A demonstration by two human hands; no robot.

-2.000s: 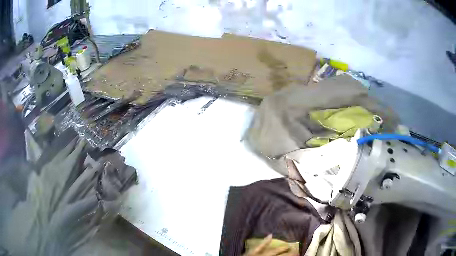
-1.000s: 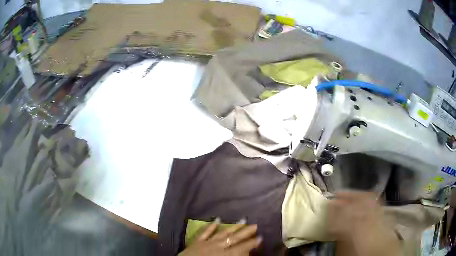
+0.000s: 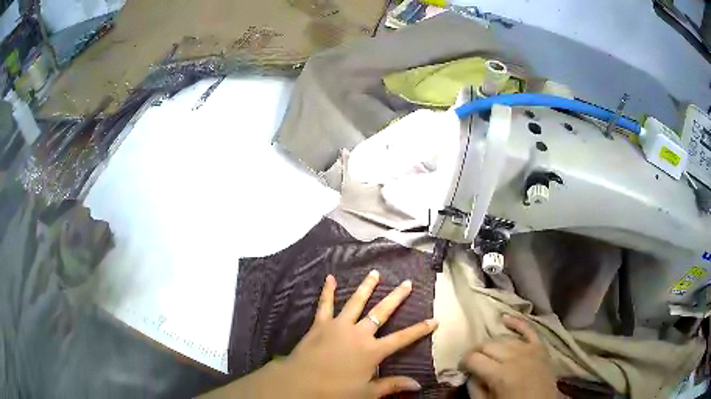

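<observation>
My left hand [image 3: 347, 347] lies flat with spread fingers on a dark brown panel [image 3: 273, 312], its little fingers and thumb near the panel's right edge. My right hand [image 3: 511, 366] rests on beige cloth [image 3: 538, 312] just right of the seam, fingers curled; whether it pinches the cloth I cannot tell. The sewing machine [image 3: 577, 171] stands above and to the right. Its presser foot [image 3: 440, 254] is over the edge where brown and beige cloth meet. The needle tip is too small to make out.
Grey-taupe cloth [image 3: 335, 93] with a yellow-green piece [image 3: 436, 82] lies behind the machine head. A blue hose [image 3: 546, 101] runs along it. The white table [image 3: 187, 210] is left of the work. Grey cloth [image 3: 47, 312] hangs at far left. Brown cardboard [image 3: 234, 31] lies at the back.
The view has shifted closer to the machine. My left hand has moved up onto the brown panel, and the yellow-green piece beneath it is no longer seen. My right hand has come in and settled on the beige cloth.
</observation>
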